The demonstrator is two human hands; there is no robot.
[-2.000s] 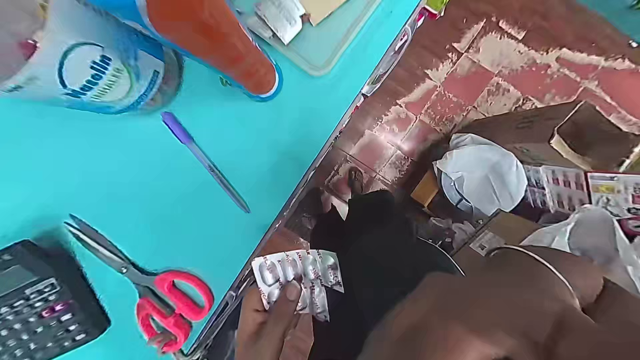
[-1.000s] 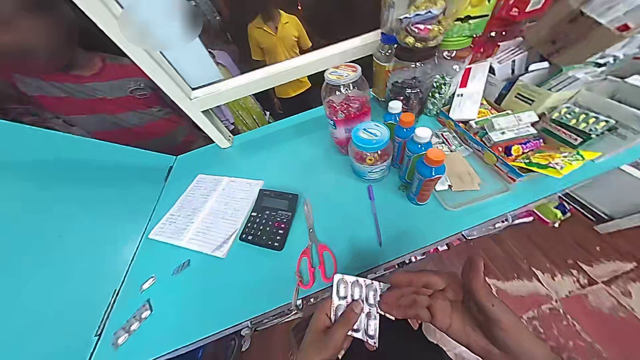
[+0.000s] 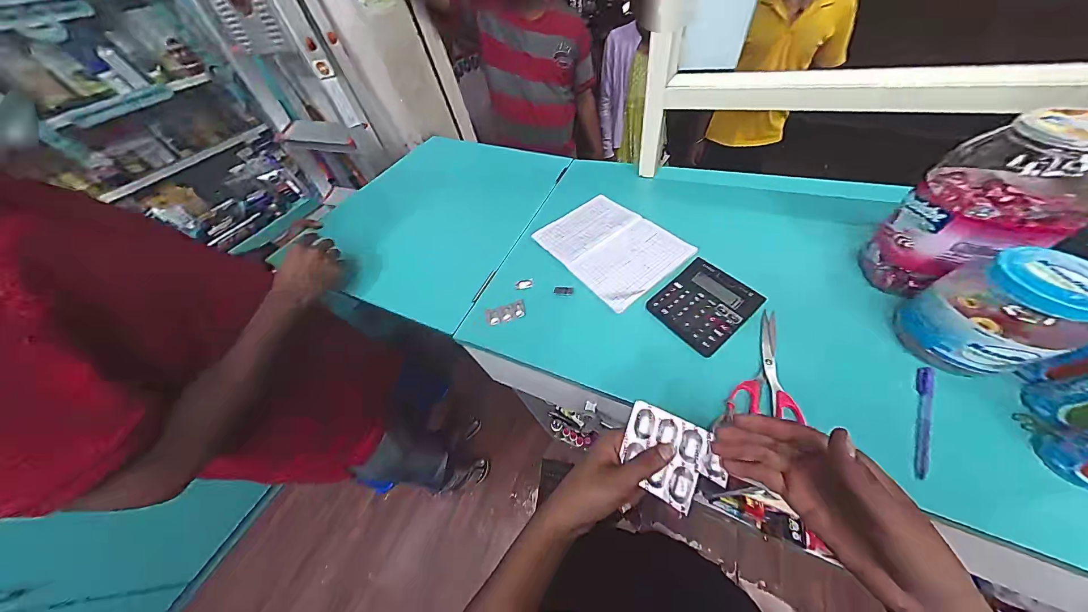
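Observation:
My left hand (image 3: 608, 480) grips a blister pack of tablets (image 3: 665, 450), its thumb pressed on the front. My right hand (image 3: 795, 472) is beside the pack's right edge, fingers extended and overlapping it; whether it touches is hard to tell. Scissors with red handles (image 3: 769, 370) lie on the turquoise counter (image 3: 850, 340) just beyond that hand. A black calculator (image 3: 706, 306) and an open notebook (image 3: 614, 251) rest farther back. Toward the left are a small cut blister strip (image 3: 507, 313) and two smaller pieces, one silver (image 3: 524, 284), one dark (image 3: 563, 291).
A purple pen (image 3: 924, 422) lies to the right, near plastic jars of sweets (image 3: 977, 204). At left, a person in a red shirt (image 3: 170, 365) leans with a hand on the counter. Other people stand behind it, by a white frame (image 3: 850, 89). Stocked shelves are at upper left.
The view has swung strongly to the left. My right hand has come close to the blister pack, which stays in my left hand.

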